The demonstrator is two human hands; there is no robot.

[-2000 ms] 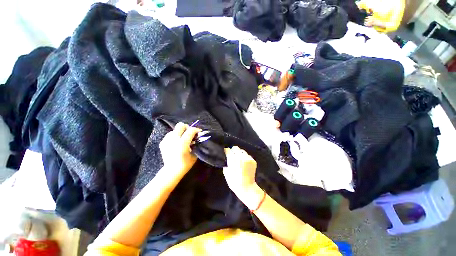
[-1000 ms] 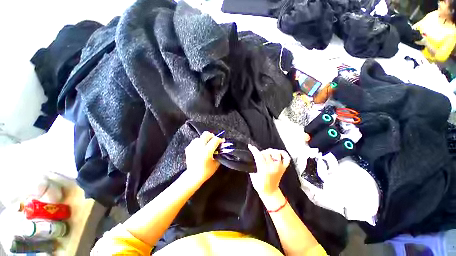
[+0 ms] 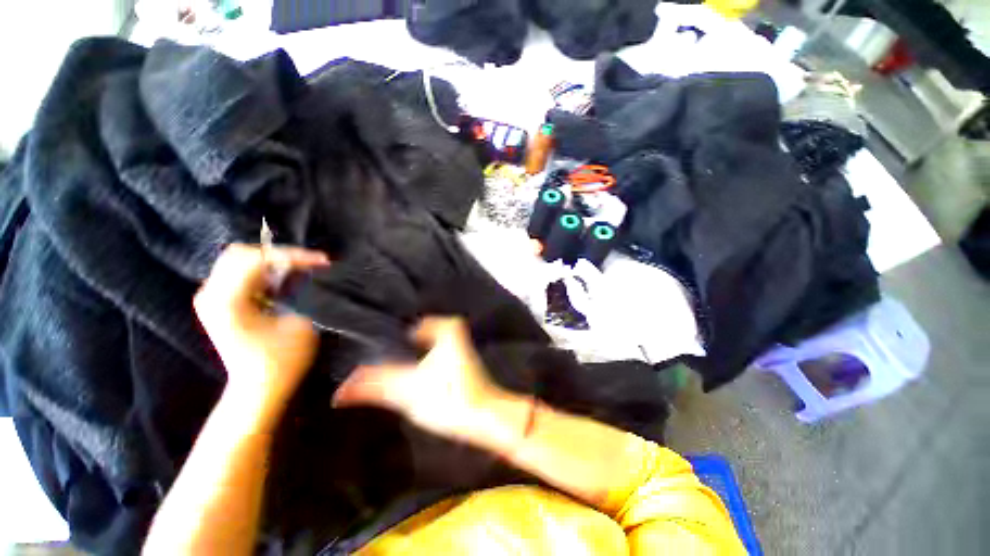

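Observation:
The flecked dark coat [image 3: 119, 217] lies heaped at the left and centre, with smooth black lining [image 3: 369, 228] beside it. My left hand [image 3: 261, 315] is blurred over the coat and closed around small snips, whose pale pointed tip [image 3: 266, 230] sticks up above the fingers. Black cloth lies against its fingertips; whether they pinch it is unclear. My right hand [image 3: 434, 386] is blurred, over the lining right of my left hand, with fingers and thumb spread apart. No needle can be made out.
Black thread cones [image 3: 565, 234], orange-red scissor handles [image 3: 592, 177], a phone [image 3: 499, 135] and a white plastic bag [image 3: 641, 315] lie right of the coat. Black garments [image 3: 760, 206] are piled farther right, above a lilac stool [image 3: 858, 358]. More black piles [image 3: 592, 24] lie at the back.
The view has swung right, so the table things appear farther left. My right hand has left the black cloth edge and opened. My left hand has turned, and the snips' tip points up.

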